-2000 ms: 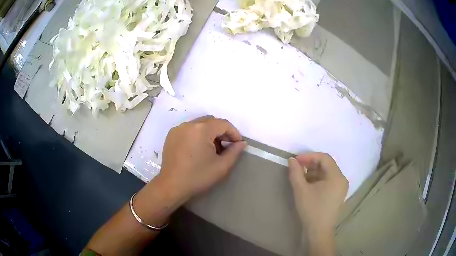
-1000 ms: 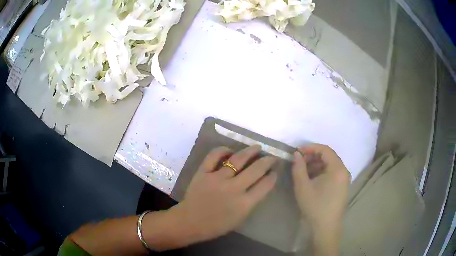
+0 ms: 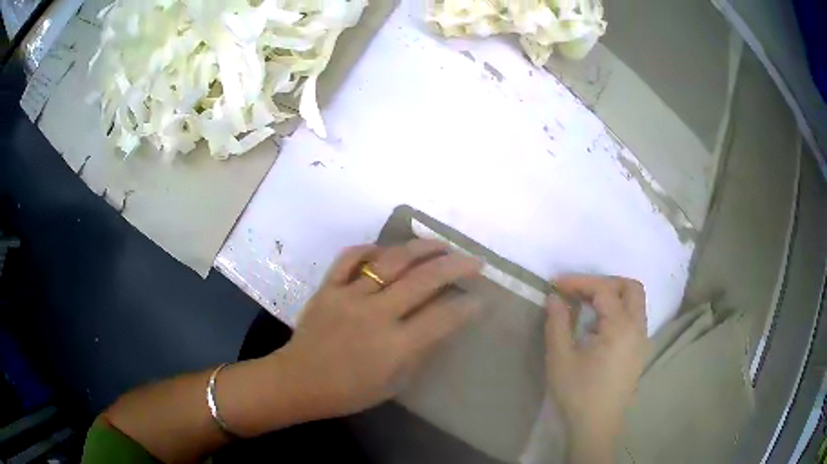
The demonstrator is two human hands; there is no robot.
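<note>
A grey-brown panel [image 3: 481, 362] with a rounded upper left corner lies on the white board, partly over its front edge. A narrow white strip [image 3: 514, 284] lies along the panel's upper edge. My left hand [image 3: 390, 317], with a ring and a bracelet, lies flat over the panel, its fingertips on the strip's left and middle part; it is slightly blurred. My right hand [image 3: 598, 340] has thumb and fingertips closed at the strip's right end by the panel edge; whether it pinches strip or panel is hidden.
A large pile of white strips [image 3: 213, 72] lies at the left on grey board. A smaller cream heap [image 3: 521, 20] lies at the top. Stacked grey-brown panels [image 3: 694, 390] lie at the lower right, with long sheets beyond. The white board [image 3: 435, 127] lies between them.
My left hand has let go of the strip's left end, which it held raised, and now lies flat across strip and panel. My right hand stays at the right end. The view has shifted slightly.
</note>
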